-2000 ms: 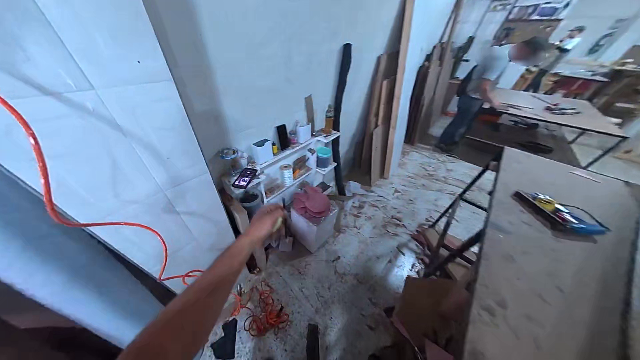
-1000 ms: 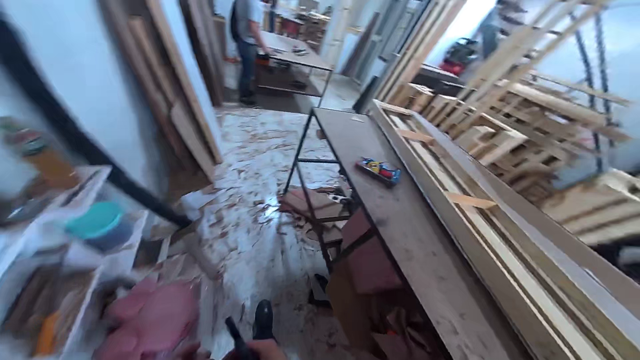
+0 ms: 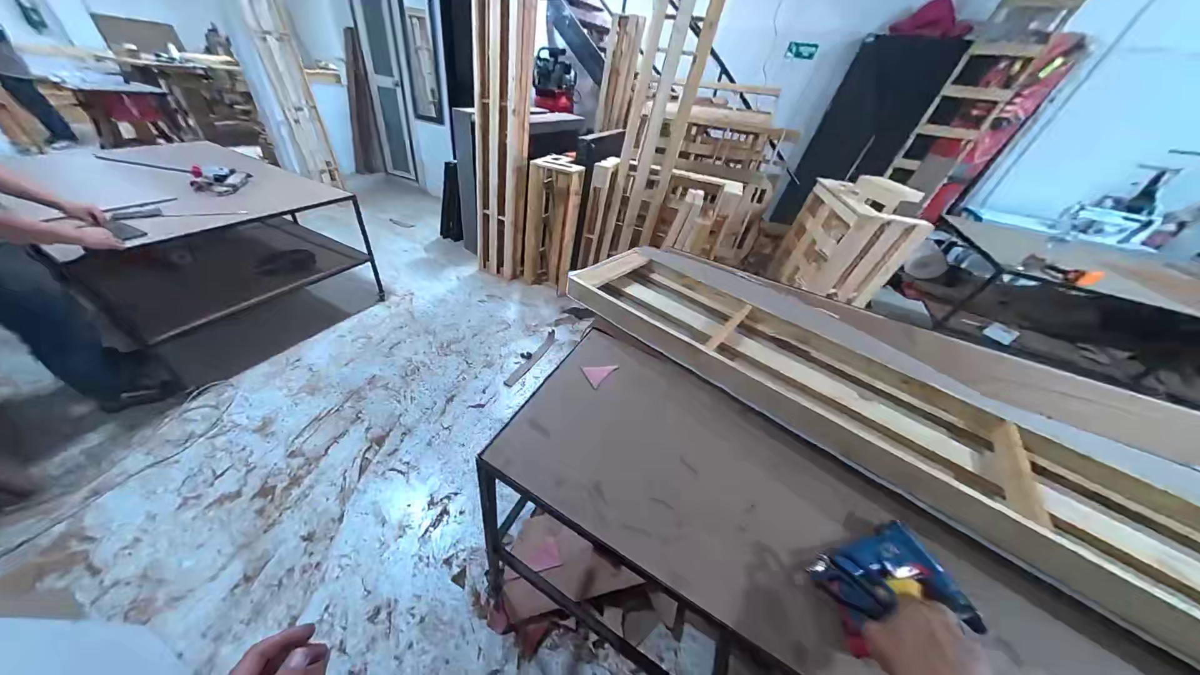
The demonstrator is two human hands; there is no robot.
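A blue pouch of hand tools [image 3: 923, 567] lies on the brown worktable [image 3: 675, 459], close to the long wooden frame. My right hand [image 3: 919, 637] reaches onto its near side, by a yellow part and red handles; blur hides whether its fingers grip anything. Low at the bottom edge, my left hand [image 3: 281, 654] shows only fingertips, partly curled, over the floor; whether it holds something cannot be seen. A pink triangular scrap [image 3: 598, 375] rests at the table's far corner.
The long wooden frame [image 3: 731, 328] runs along the table's right side. Offcuts [image 3: 572, 562] fill the space under the table. Shavings litter the floor [image 3: 347, 469]. At the left, a person [image 3: 56, 281] works at another table [image 3: 187, 173]. Slatted wooden frames [image 3: 506, 141] stand behind.
The view has swung far right, from the wall shelf to the worktable. My right hand is now at the blue tool pouch, which lay untouched on the table in both earlier frames.
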